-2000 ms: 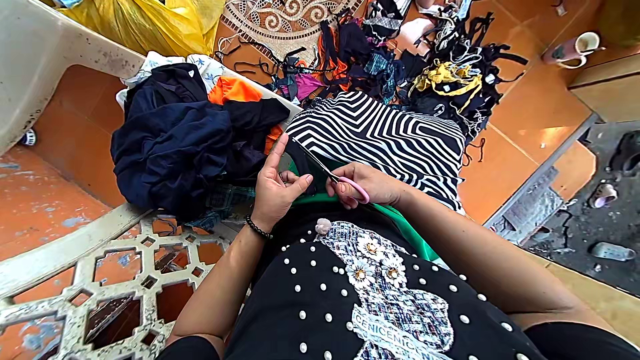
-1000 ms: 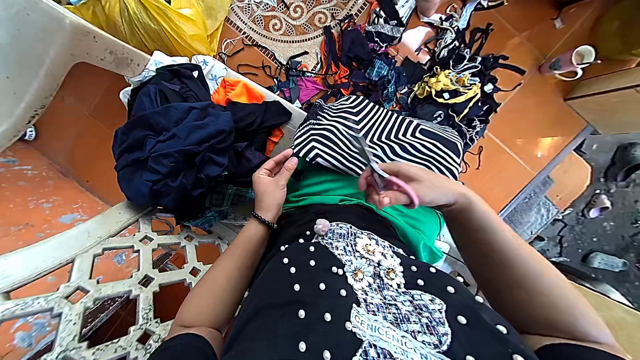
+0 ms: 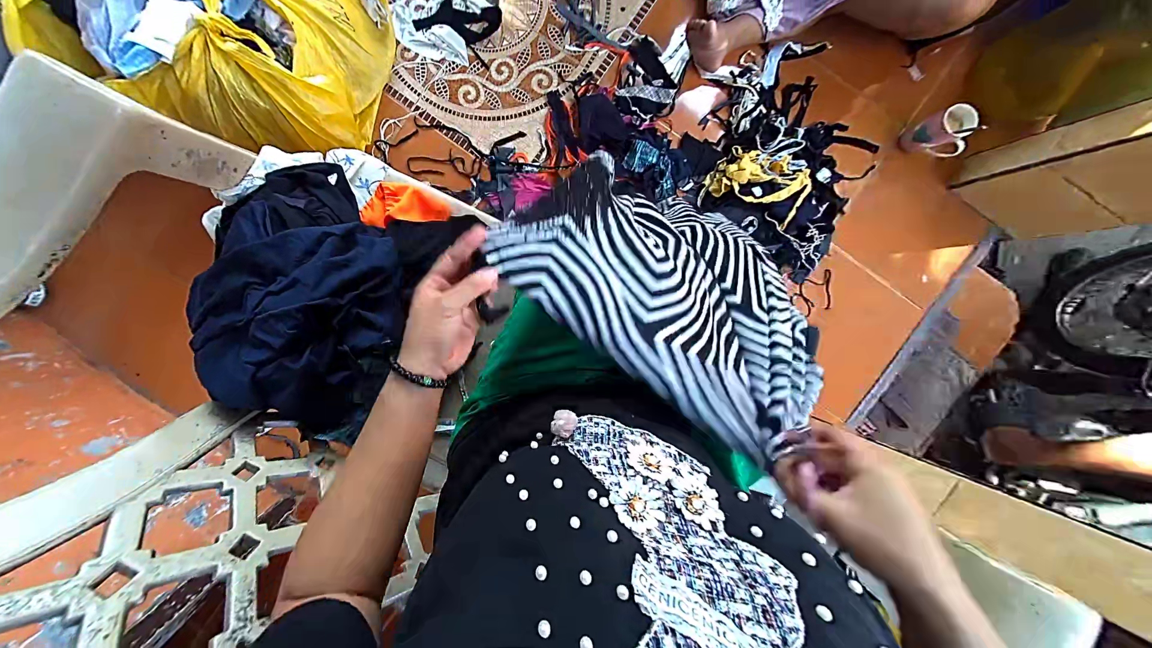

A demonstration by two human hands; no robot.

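Observation:
A black-and-white striped cloth (image 3: 666, 288) is stretched in the air over my lap. My left hand (image 3: 450, 306) pinches its left corner between thumb and fingers. Near my right hip, my right hand (image 3: 832, 477) grips its lower right corner and is blurred; something pinkish shows at its fingers, perhaps the scissors' handle. Green fabric (image 3: 540, 351) lies across my lap beneath the striped cloth. Just left of my left hand is a heap of dark navy cloth (image 3: 297, 288) with an orange piece (image 3: 405, 204) on it.
Cut strips and scraps (image 3: 774, 180) are piled on the tiled floor ahead, near another person's foot (image 3: 708, 43). A yellow plastic bag of cloth (image 3: 261, 81) stands at the upper left, a mug (image 3: 940, 130) at the right. Below left is a chair's lattice (image 3: 180, 522); a wheel (image 3: 1111, 306) shows far right.
The striped cloth, flat over my lap before, is lifted and spread between my hands. My right hand has moved right and down from the middle, where it held pink-handled scissors.

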